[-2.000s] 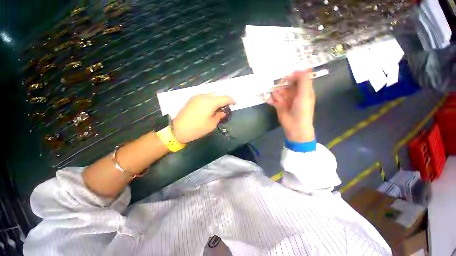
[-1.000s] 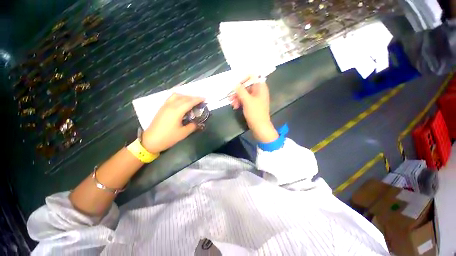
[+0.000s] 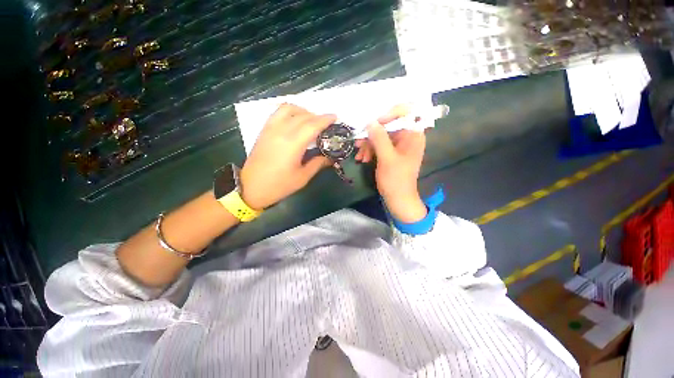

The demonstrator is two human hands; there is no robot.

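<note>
My left hand (image 3: 284, 156) holds a round electronic unit (image 3: 337, 142) between thumb and fingers, its open inside facing up and a short dark piece hanging below it. My right hand (image 3: 399, 159) holds tweezers (image 3: 414, 122), their wide end with a red dot pointing right and their tip at the unit's right edge. Whether the tip holds anything is too small to tell. A white strip (image 3: 259, 120) lies under and beyond both hands. White sticker sheets (image 3: 436, 44) with rows of grey squares lie beyond it to the right.
A clear ribbed tray (image 3: 244, 55) holds gold-brown units (image 3: 111, 96) at its left. A second filled tray (image 3: 584, 29) is at the top right. White papers (image 3: 607, 92) hang at the bench edge above something blue. Red bins (image 3: 649, 244) and cartons (image 3: 573, 321) stand on the floor.
The unit has turned to face up, and my right hand has brought the tweezers from over the strip to the unit's edge. The whole view has also shifted.
</note>
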